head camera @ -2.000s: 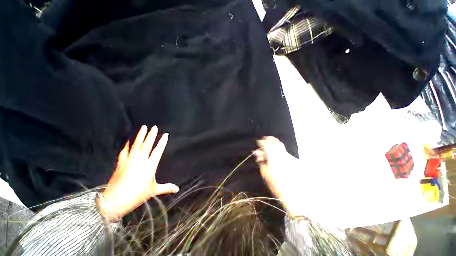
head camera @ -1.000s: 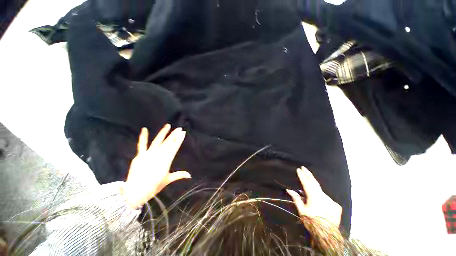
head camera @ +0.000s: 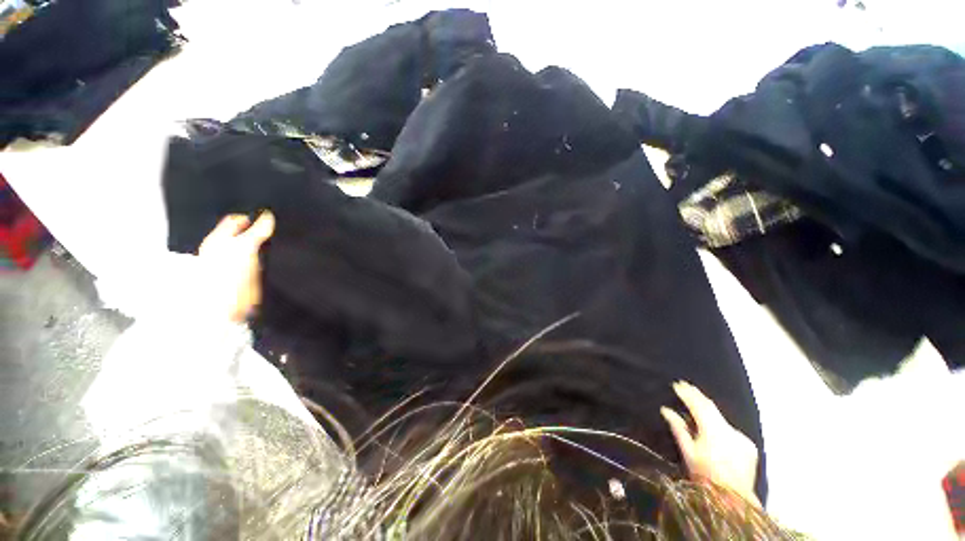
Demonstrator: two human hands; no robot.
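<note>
A dark jacket [head camera: 571, 232] lies shell side up across the middle of the view, its hood-like top part furthest from me. Its left sleeve [head camera: 317, 232] is spread to the left, with plaid lining [head camera: 344, 154] showing behind it. My left hand [head camera: 238, 259] is at the sleeve's near edge, fingers bent and pinching the cloth; it is slightly blurred. My right hand [head camera: 714, 439] rests on the jacket's lower right edge, thumb and finger apart; its palm is partly hidden by hair. Hair strands cover the jacket's near part.
Another dark jacket [head camera: 847, 201] with plaid lining lies on the white table [head camera: 847, 454] at the right. More dark cloth [head camera: 85, 63] is at the far left. A red-and-black checked block [head camera: 956, 497] is cut off at the right edge. Grey floor [head camera: 64, 370] shows at left.
My left hand has moved left and away from me, from lying flat with spread fingers to the sleeve edge. The sleeve now spreads further left. My right hand has moved slightly right.
</note>
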